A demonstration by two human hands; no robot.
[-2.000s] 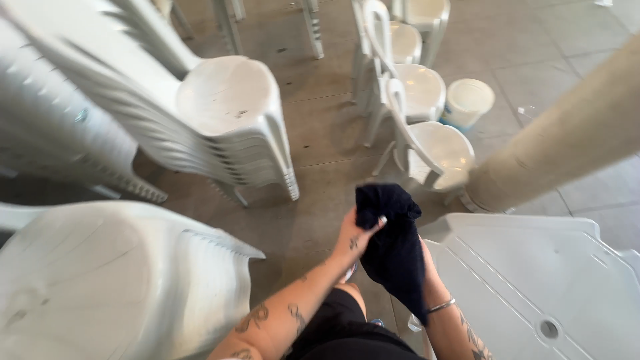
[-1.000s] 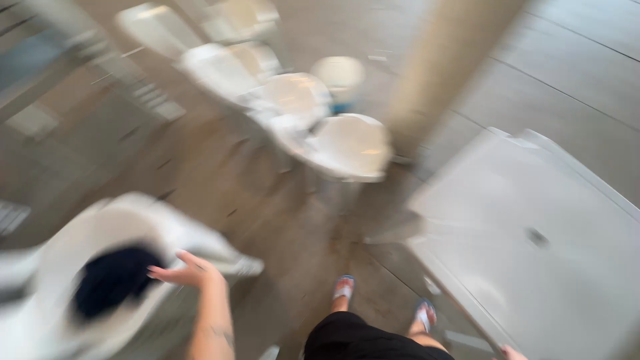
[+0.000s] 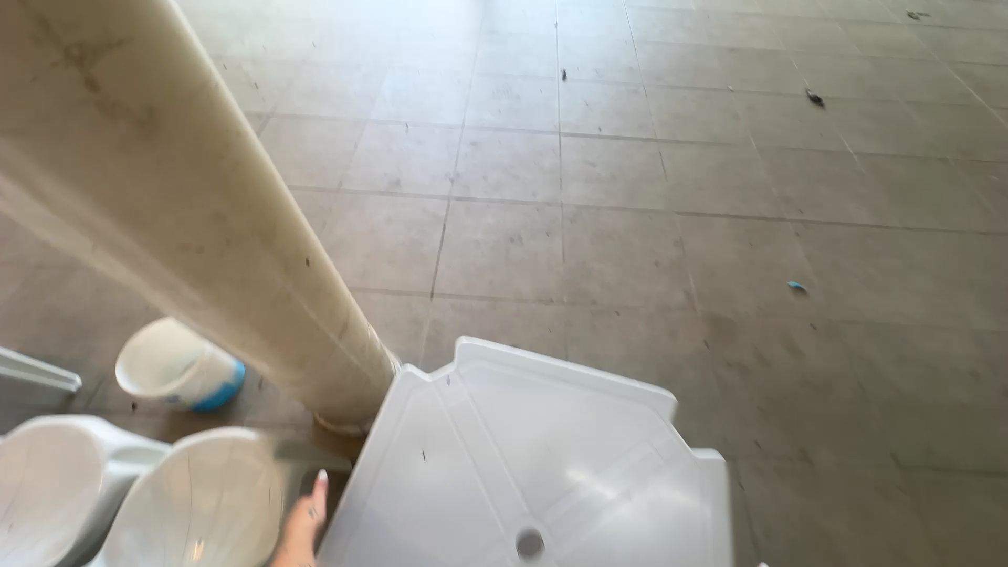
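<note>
My left hand point(image 3: 303, 516) is at the bottom, between a white plastic chair seat point(image 3: 197, 504) and the left edge of a white plastic table point(image 3: 598, 465). One fingertip points up; the other fingers are blurred or hidden, so I cannot tell if it grips the table's edge. The table top has notched corners and a round hole point(image 3: 530, 543) near the bottom of the view. Of my right hand point(image 3: 762, 565), only what looks like a fingertip shows at the bottom edge, just right of the table.
A thick round column point(image 3: 236, 228) stands left of the table, its base close to the table's corner. Beside it is a white and blue bucket point(image 3: 177, 366). Another white chair point(image 3: 51, 488) is at lower left. Small debris point(image 3: 815, 98) lies on the tiled floor.
The dark cloth was in both hands, then lay on a white chair under my left hand, and is now out of view. The view has swung right. My left hand is now beside the table.
</note>
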